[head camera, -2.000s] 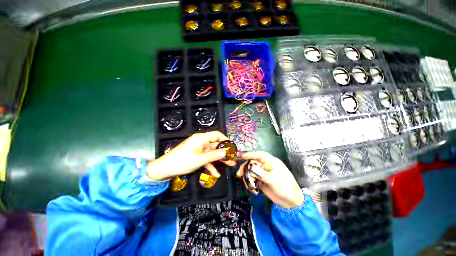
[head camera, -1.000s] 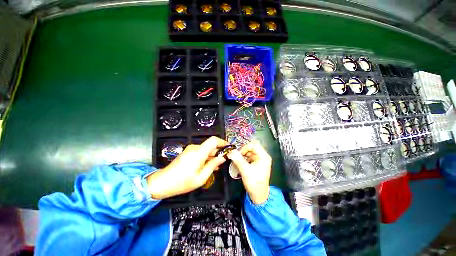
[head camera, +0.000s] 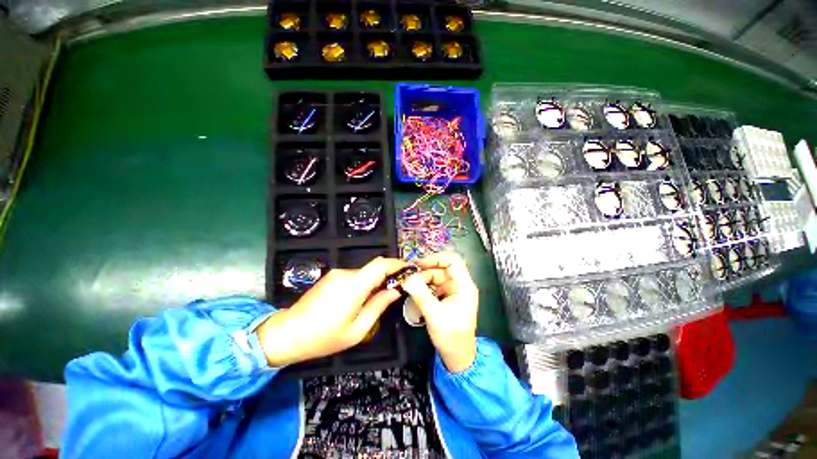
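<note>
My left hand (head camera: 331, 309) and my right hand (head camera: 444, 303) meet over the lower right of the black compartment tray (head camera: 328, 190). They pinch a small dark round housing (head camera: 400, 277) between their fingertips, seen edge-on and partly hidden. A silver-white disc, the round driver (head camera: 413, 313), shows under my right hand's fingers. The tray's upper pockets hold black round units, some with blue or red wire lines. A gold housing (head camera: 371, 333) shows partly below my left hand. Loose lead wires (head camera: 428, 226) lie just beyond my fingers.
A blue bin (head camera: 438, 134) of tangled wires stands ahead. A tray of gold housings (head camera: 374, 38) is at the back. Clear blister trays (head camera: 597, 305) with silver discs are stacked right, a thin pale stick (head camera: 478, 220) beside them. A black pocket tray (head camera: 621, 394) and red bin (head camera: 705, 355) are lower right.
My right hand has moved in against my left hand. The housing, earlier showing its gold inside, is now edge-on between both hands' fingertips. The view has shifted slightly.
</note>
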